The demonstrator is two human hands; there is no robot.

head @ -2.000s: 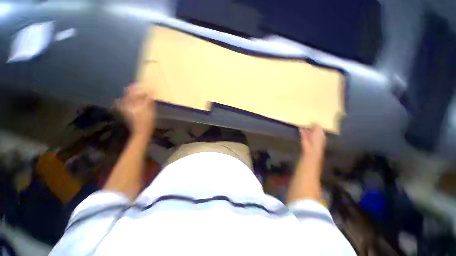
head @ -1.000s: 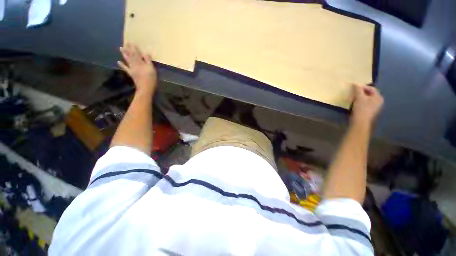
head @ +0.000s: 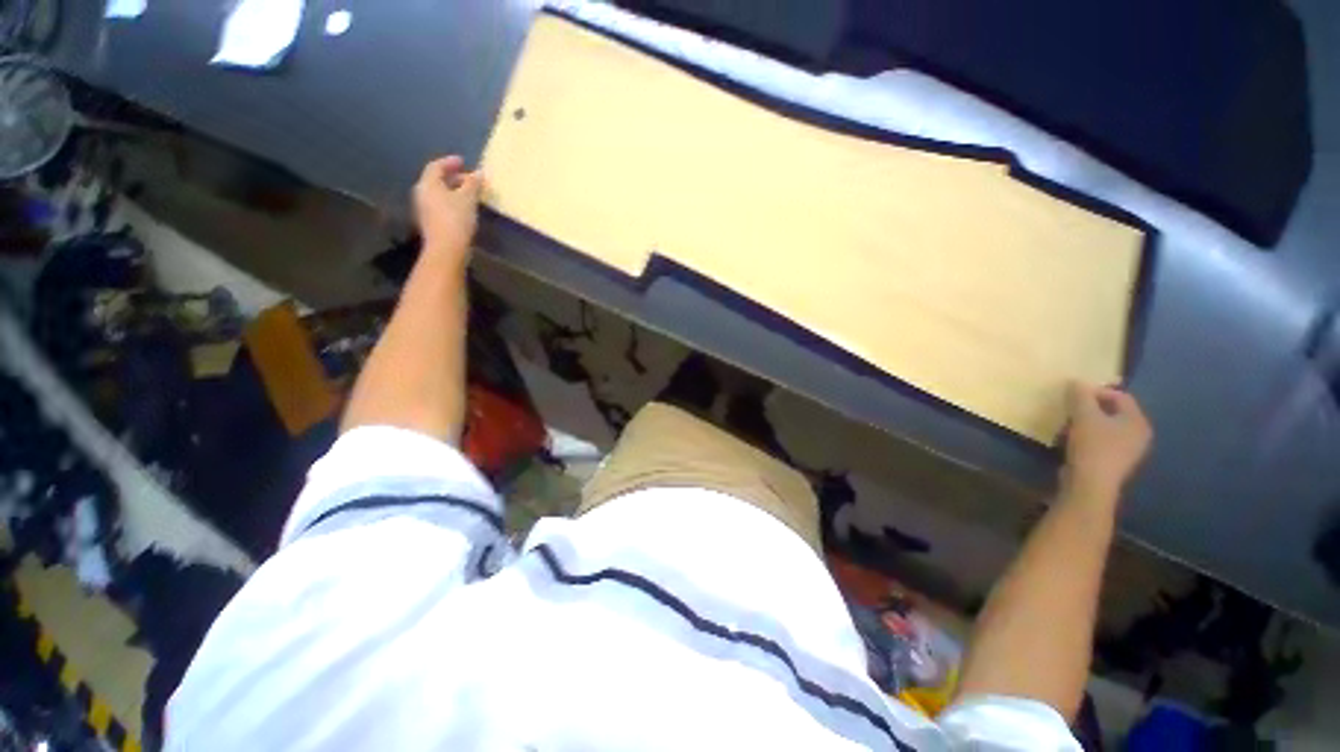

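The tan card pattern (head: 823, 221) lies flat on a dark fabric panel (head: 1140, 301) of nearly the same outline. The dark cloth shows as a narrow border around it, with a step on the near edge. A small hole shows near the card's left end. My left hand (head: 448, 203) is at the card's left near corner, fingers bent at the edge. My right hand (head: 1102, 429) is at the card's right near corner, fingers curled on the edge. Whether either hand pinches card or cloth cannot be told clearly.
The grey shiny table (head: 338, 140) runs across the view. Other dark fabric panels (head: 1073, 96) lie beyond the pattern. White pieces (head: 260, 33) lie at the upper left. Below the table edge are an orange-brown piece (head: 290, 367), scraps and a fan-like round object (head: 30, 118).
The view has shifted, so the card appears lower and more tilted, and the farther panels show more. My left hand's fingers, spread before, are now drawn together at the corner. My right hand stays at its corner.
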